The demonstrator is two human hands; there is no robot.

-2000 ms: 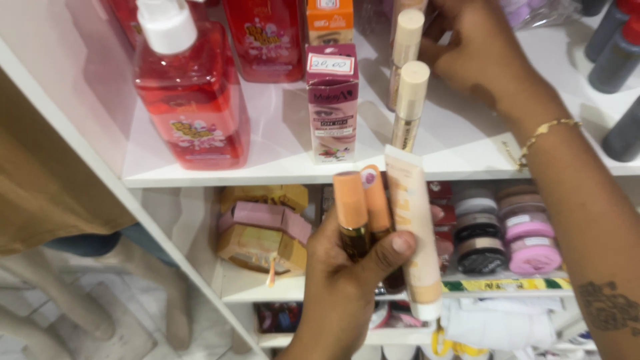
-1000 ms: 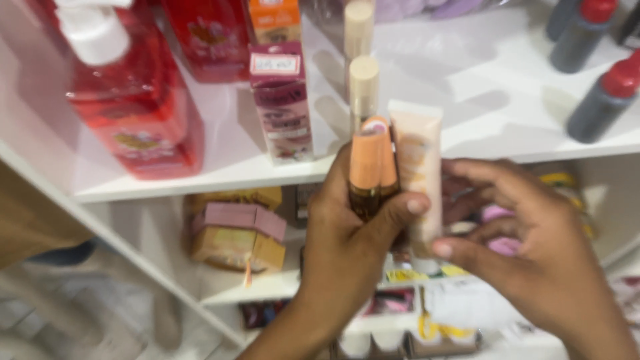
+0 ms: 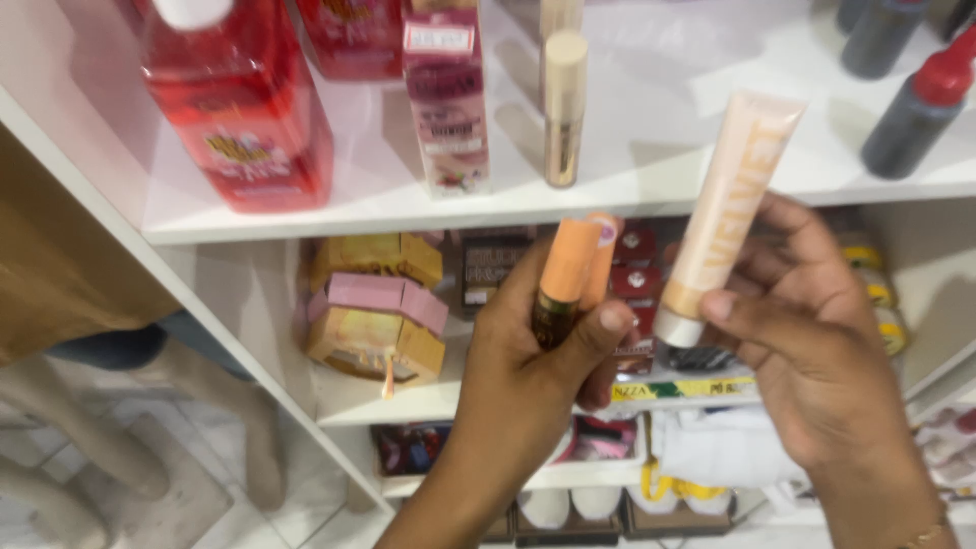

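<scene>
My left hand [image 3: 564, 335] is closed around two small cosmetic tubes with orange caps [image 3: 572, 263], held upright in front of the lower shelf. To its right, my right hand [image 3: 793, 320] grips a pale cream squeeze tube [image 3: 728, 206] near its white cap, which points down. The tube tilts to the right and bears large lettering. Behind them on the white upper shelf stand a slim tube with a cream cap [image 3: 564, 107], another behind it, and a purple and pink cosmetic box [image 3: 448, 107] with a price sticker.
Red pump bottles [image 3: 244, 122] stand at the upper shelf's left. Dark bottles with red caps [image 3: 915, 114] are at its right. The white shelf edge [image 3: 366, 225] runs behind my hands. Below are yellow and pink boxes [image 3: 381, 320]. Mannequin legs [image 3: 263, 435] stand at the lower left.
The cream squeeze tube was in my left hand with the orange-capped tubes; my right hand now has it, apart to the right. Earlier my right hand was at the upper shelf.
</scene>
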